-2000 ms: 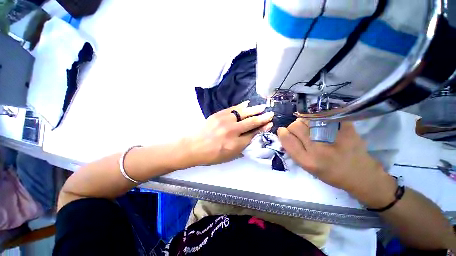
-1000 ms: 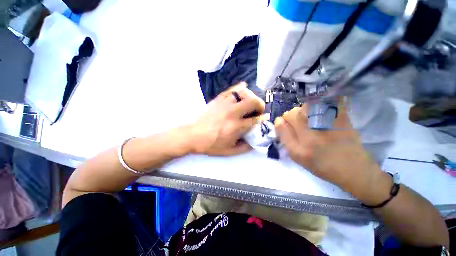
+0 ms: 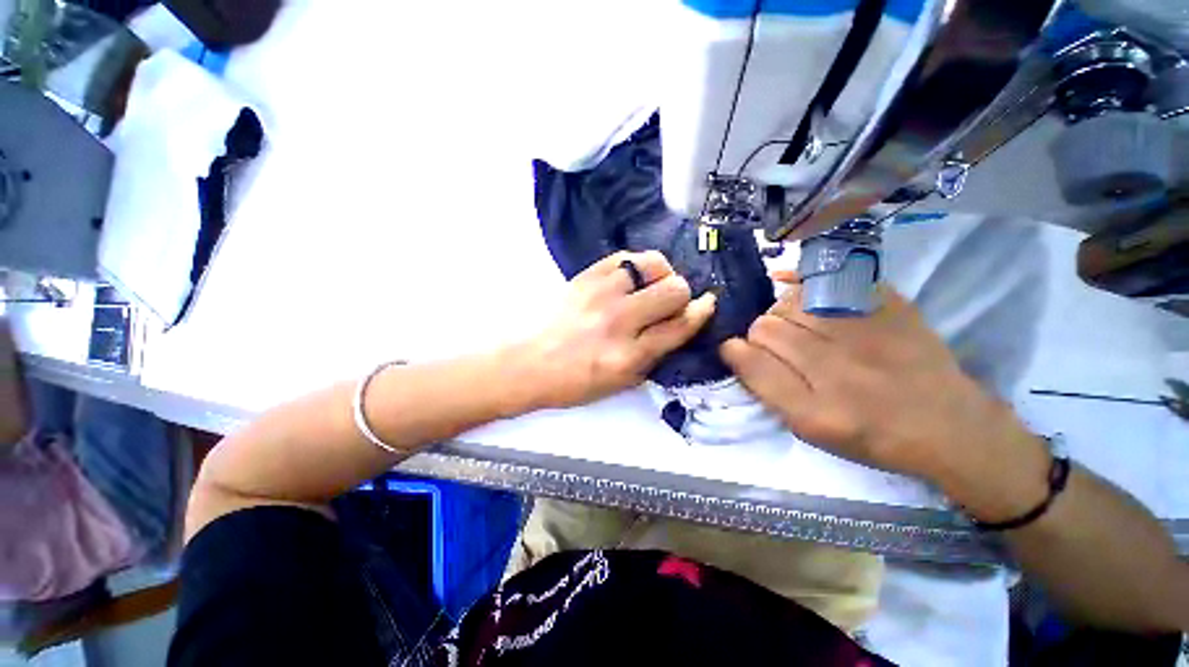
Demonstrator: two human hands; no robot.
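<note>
A dark navy fabric piece with pale cloth at its edges lies under the presser foot of the white sewing machine. Crumpled white fabric with a small dark patch shows at its near end. My left hand lies on the left side of the dark fabric, with thumb and index finger gripping it. My right hand holds its right near edge, fingers partly behind the grey-blue knob. The needle tip cannot be made out.
Stacked white pieces with a dark ragged edge lie at the left by a neighbouring machine. A measuring tape runs along the table's front edge. A blue bin is below. Pink cloth shows at lower left.
More dark fabric now shows flat between my hands, in front of the presser foot. My left fingers have opened out from a curl. The white crumple sits nearer the table's front edge.
</note>
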